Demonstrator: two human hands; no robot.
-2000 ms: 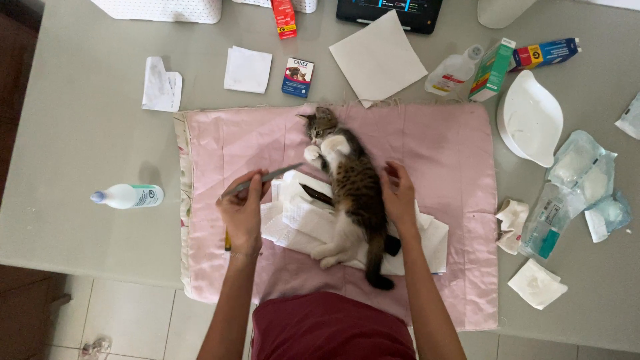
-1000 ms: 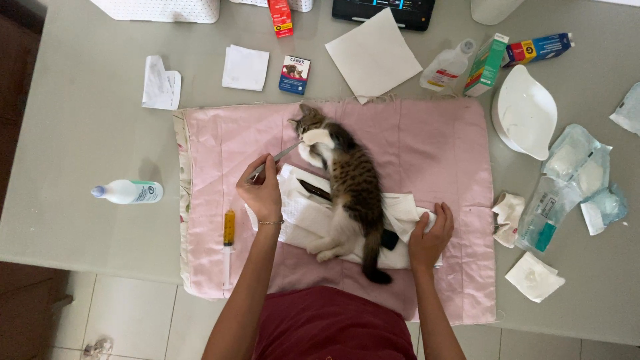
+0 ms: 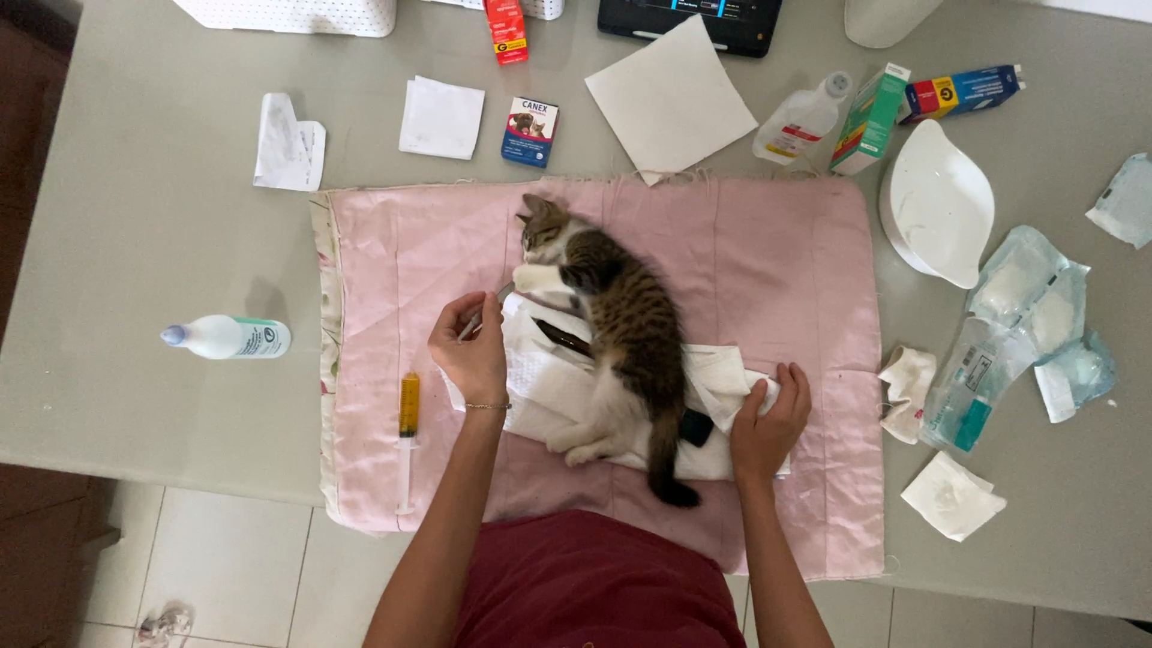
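Note:
A tabby and white kitten (image 3: pixel 634 324) lies on its side on white paper towels (image 3: pixel 549 378) over a pink quilted cloth (image 3: pixel 774 261). My left hand (image 3: pixel 472 346) is closed on a thin metal tool (image 3: pixel 470 326), mostly hidden by the fingers; its far end is near the kitten's front paws. My right hand (image 3: pixel 771 418) holds the right edge of the paper towels, beside the kitten's hind end. A dark, shiny object (image 3: pixel 564 338) lies on the towels by the kitten's belly, and a black thing (image 3: pixel 695 427) shows beside its tail. A syringe of amber liquid (image 3: pixel 409 432) rests left of my left forearm.
Left stands or lies a white bottle (image 3: pixel 229 337). Behind the cloth are folded papers (image 3: pixel 442 118), a small medicine box (image 3: pixel 529 132), a square sheet (image 3: pixel 670 99) and a clear bottle (image 3: pixel 801 119). To the right are a white bowl (image 3: pixel 936 202), opened packets (image 3: pixel 1030 279) and crumpled gauze (image 3: pixel 952 495).
My right hand has moved from beside the kitten's back down to the towels' right edge. My left hand has shifted a little, still holding the tool. The syringe, mostly covered at first, shows fully.

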